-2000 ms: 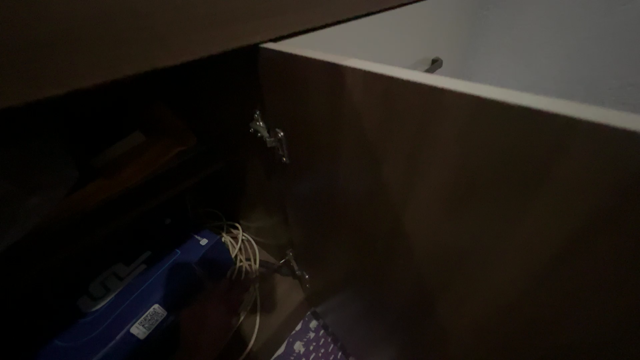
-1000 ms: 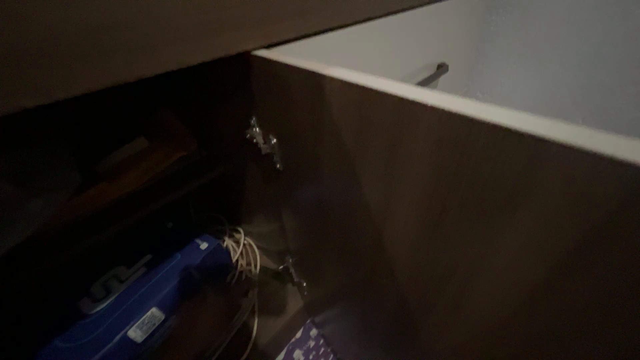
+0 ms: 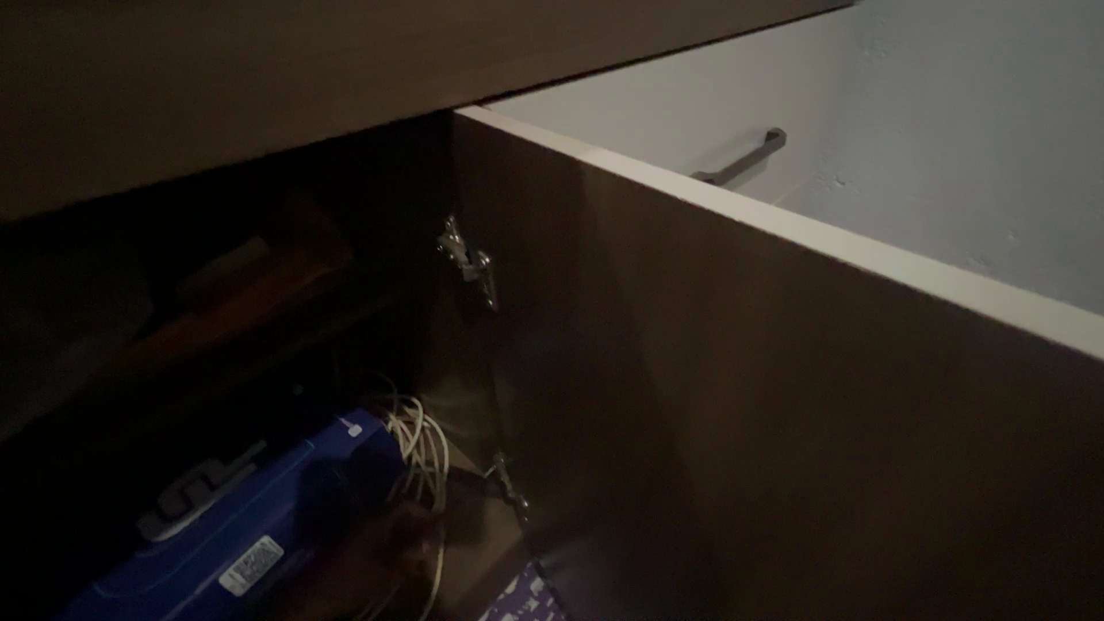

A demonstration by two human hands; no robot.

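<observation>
An open dark wooden cabinet door (image 3: pixel 759 371) fills the right side, carried on metal hinges (image 3: pixel 470 263). Inside the dark cabinet, a blue case or box (image 3: pixel 224 526) with a grey raised handle or emblem (image 3: pixel 203 490) and a white printed label (image 3: pixel 252 566) lies low at the left. A loose coil of pale cable (image 3: pixel 427 448) sits at its far right end. A dim reddish-brown shape (image 3: pixel 392 552) in front of the blue case may be a hand; the dark hides its outline, and I cannot tell which hand it would be. No hand shows clearly elsewhere.
Above the opening runs a dark wooden panel (image 3: pixel 259 69). An orange-brown object (image 3: pixel 241 297) rests on an upper shelf, deep in shadow. Purple patterned material (image 3: pixel 526 597) lies at the door's foot. Beyond the door are a white panel with a bar handle (image 3: pixel 742 159) and a grey wall (image 3: pixel 975 155).
The view has shifted somewhat, so that more of the bar handle beyond the door shows. The dim shape by the blue case is too dark to follow.
</observation>
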